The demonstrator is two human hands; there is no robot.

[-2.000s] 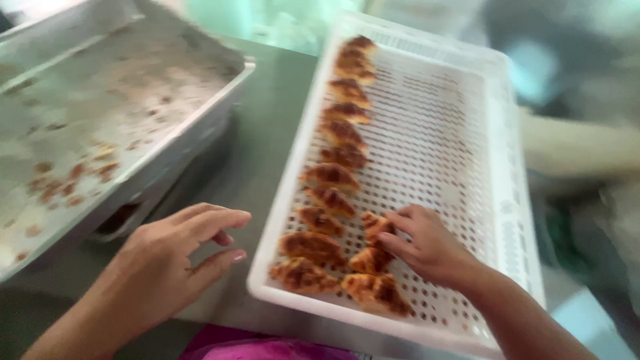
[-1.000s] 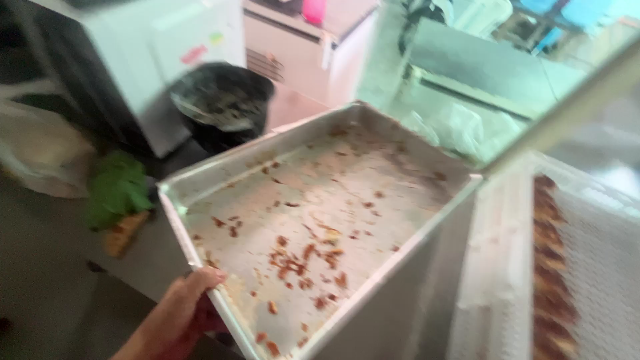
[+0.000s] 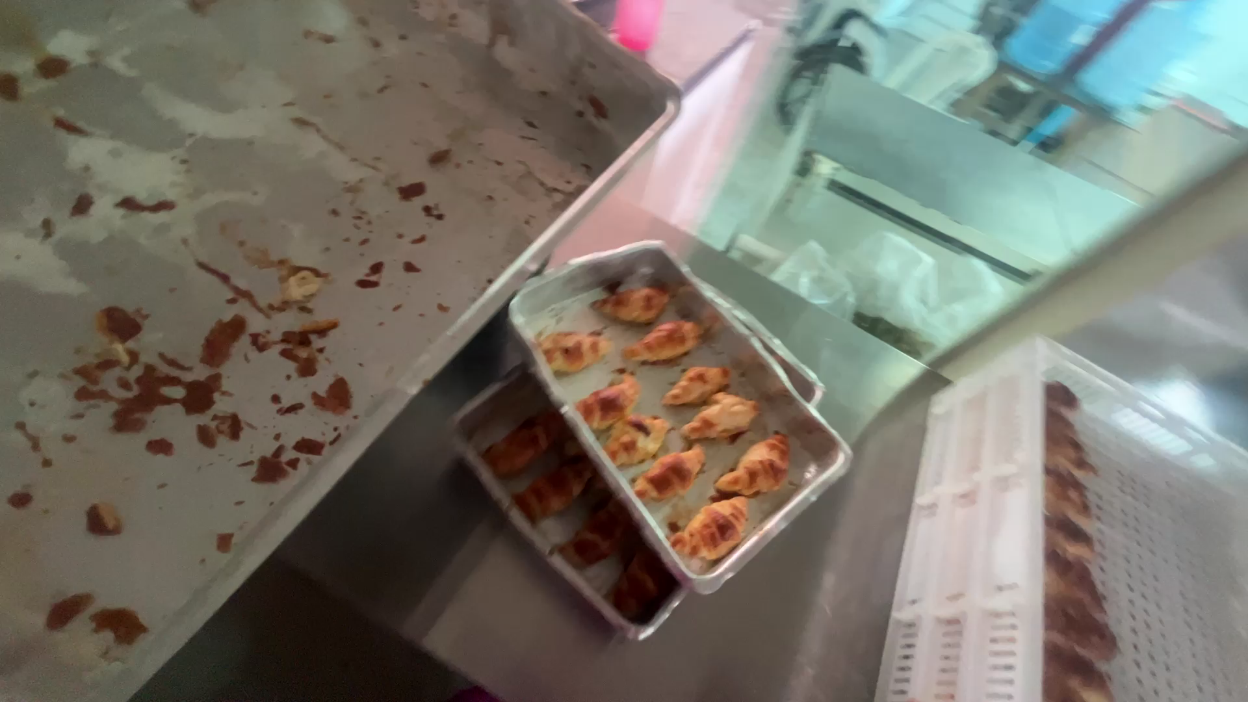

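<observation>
Neither of my hands shows in this view. A large metal baking tray (image 3: 390, 400) fills the left side, tilted, with brown crumbs and flakes (image 3: 156, 390) scattered over its bottom. Beyond its edge, a smaller metal tray of baked croissants (image 3: 673, 473) lies crosswise on top of another tray of croissants (image 3: 551, 487), which it partly covers. At the right, a white perforated plastic crate (image 3: 965, 546) holds a row of browned croissants (image 3: 1072, 546) along its near side wall.
The smaller trays rest on a metal table (image 3: 546, 614). Clear plastic bags (image 3: 877, 283) lie behind it, near another metal surface (image 3: 936, 185). A pale pole or bar (image 3: 1102, 253) crosses the upper right. A pink object (image 3: 639, 21) stands at the top.
The view has shifted strongly. The large crumb-covered tray, held at its edge by a hand one second ago, is now closer, and the smaller croissant trays have come into sight. Both hands have left view.
</observation>
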